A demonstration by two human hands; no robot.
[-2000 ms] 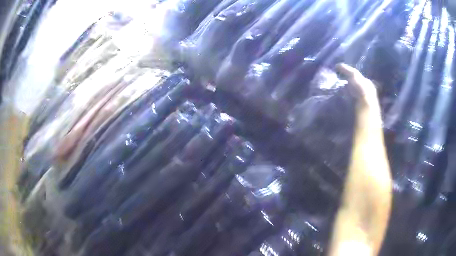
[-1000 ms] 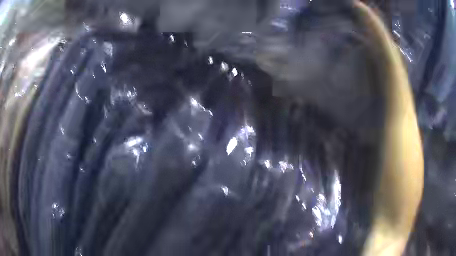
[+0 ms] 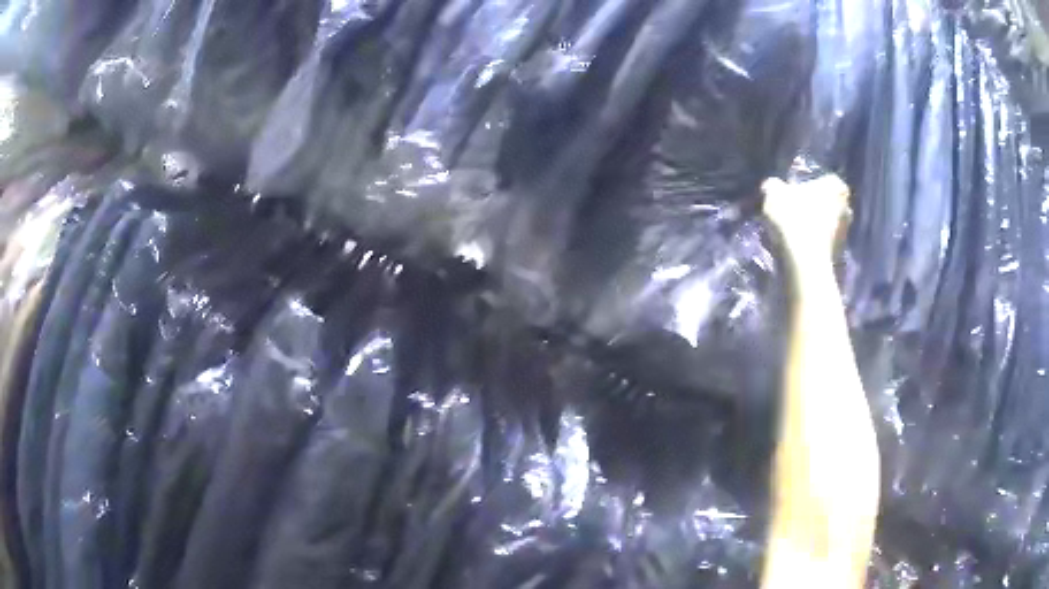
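Dark bagged garments (image 3: 621, 138) under shiny clear film hang in a packed row across the top. My right hand (image 3: 809, 205) is at the upper right, at the end of a bare forearm that comes up from the bottom edge. It touches or overlaps the film of this row. Its fingers are overexposed and blurred, so I cannot tell whether they grip the film. My left hand is not in view.
A second packed row of dark bagged garments (image 3: 265, 449) fills the lower left. A narrow dark gap (image 3: 460, 288) runs diagonally between the two rows. Paler garments (image 3: 32, 247) show at the left edge.
My right hand, out of view past the top edge a second ago, shows again at the upper right. The view has shifted, and more of the upper row shows.
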